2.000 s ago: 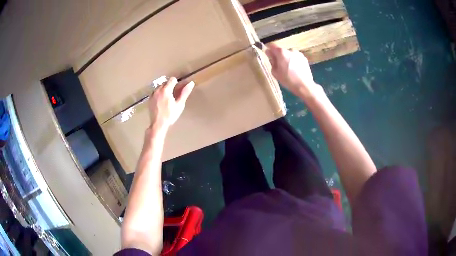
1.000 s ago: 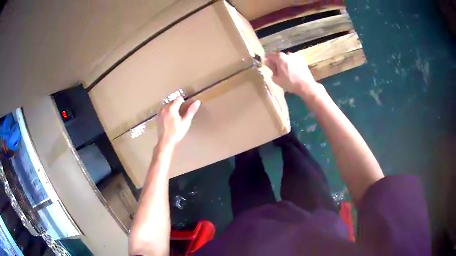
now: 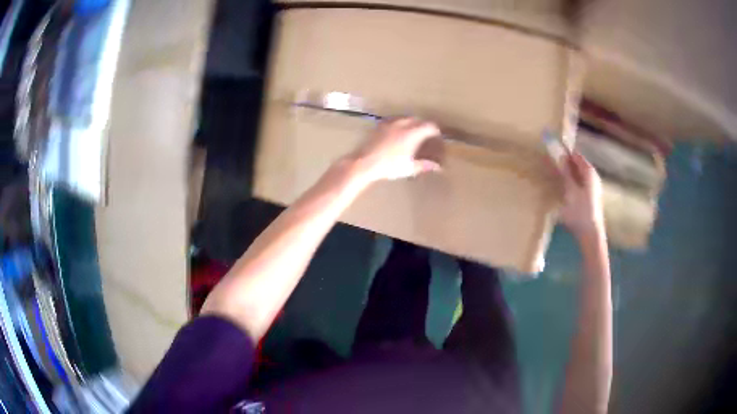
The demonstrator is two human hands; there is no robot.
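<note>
A large closed brown shipping carton (image 3: 477, 73) lies in front of me, its two flaps meeting along a dark seam. Shiny clear packing tape (image 3: 339, 101) shows on the seam at the left. My left hand (image 3: 404, 149) rests on the top at the seam, thumb apart from the fingers, holding nothing visible. My right hand (image 3: 580, 186) is at the carton's right edge, near the seam's end. A small pale tip sticks out above its fingers; blur hides what it is and the exact grip.
A wooden pallet (image 3: 630, 202) lies on the green floor (image 3: 687, 267) at the right. A pale bench edge (image 3: 149, 202) runs down the left, with blurred shiny items beyond it. More brown cardboard is at the back. A red object shows at the lower left, by my left forearm.
The view has turned, so the carton appears rotated and further right. My left hand stays on the seam. My right hand remains at the right edge, and a pale tip now shows above its fingers.
</note>
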